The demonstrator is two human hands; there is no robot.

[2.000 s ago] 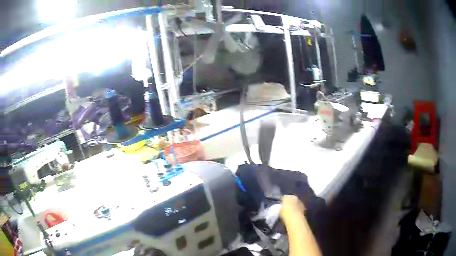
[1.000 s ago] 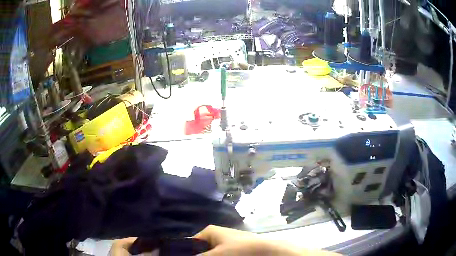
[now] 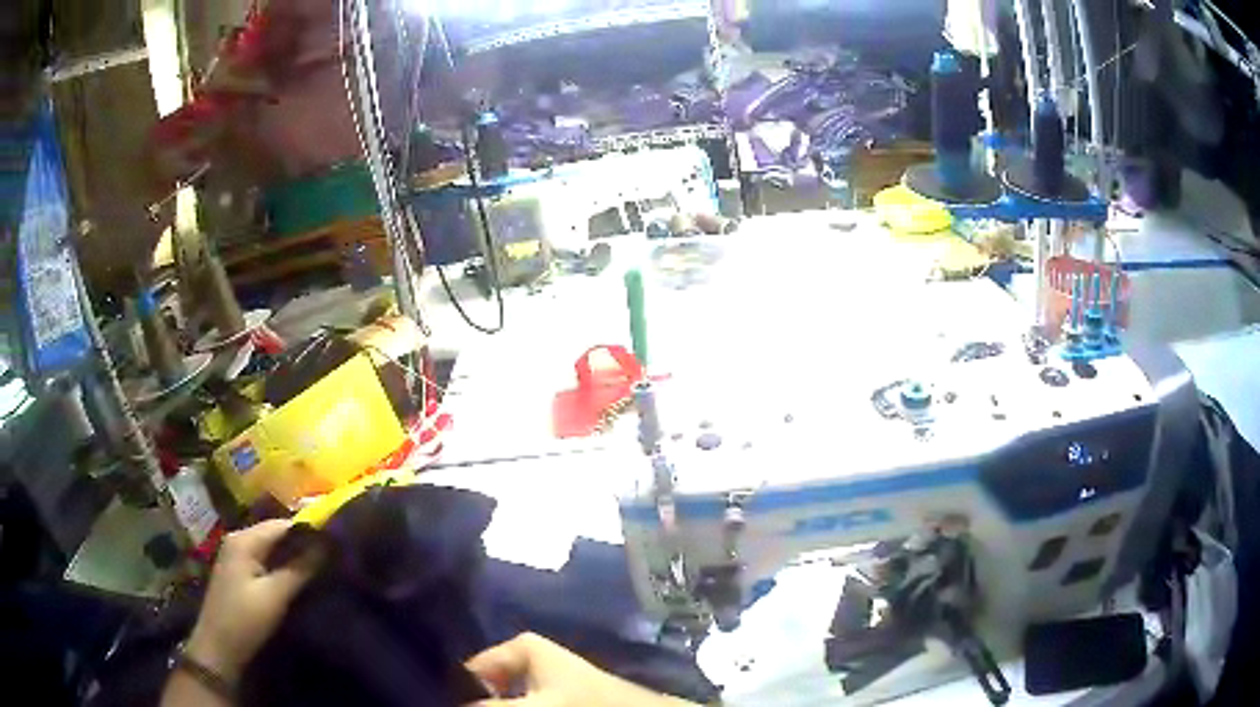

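Note:
A dark garment piece (image 3: 380, 594) lies bunched left of the needle area, at the lower left. My left hand (image 3: 246, 601) grips its upper left edge, with a dark band at the wrist. My right hand (image 3: 546, 674) holds the cloth's near edge at the bottom centre; its lower part is cut off by the frame. The white sewing machine (image 3: 884, 477) stands to the right. The presser foot area (image 3: 691, 608) is partly hidden by shadow and cloth.
Dark fabric strips (image 3: 898, 601) and black-handled scissors (image 3: 984, 673) lie under the arm, beside a flat black phone (image 3: 1085, 653). A green handle (image 3: 637, 318) stands upright by a red bag (image 3: 594, 401). A yellow box (image 3: 318, 435) is at left; thread cones (image 3: 953, 124) stand behind.
The view has swung left from the machine's right end, then tilted slightly. My left hand has risen at the left with the cloth. My right hand has moved from the dark fabric at right to this garment.

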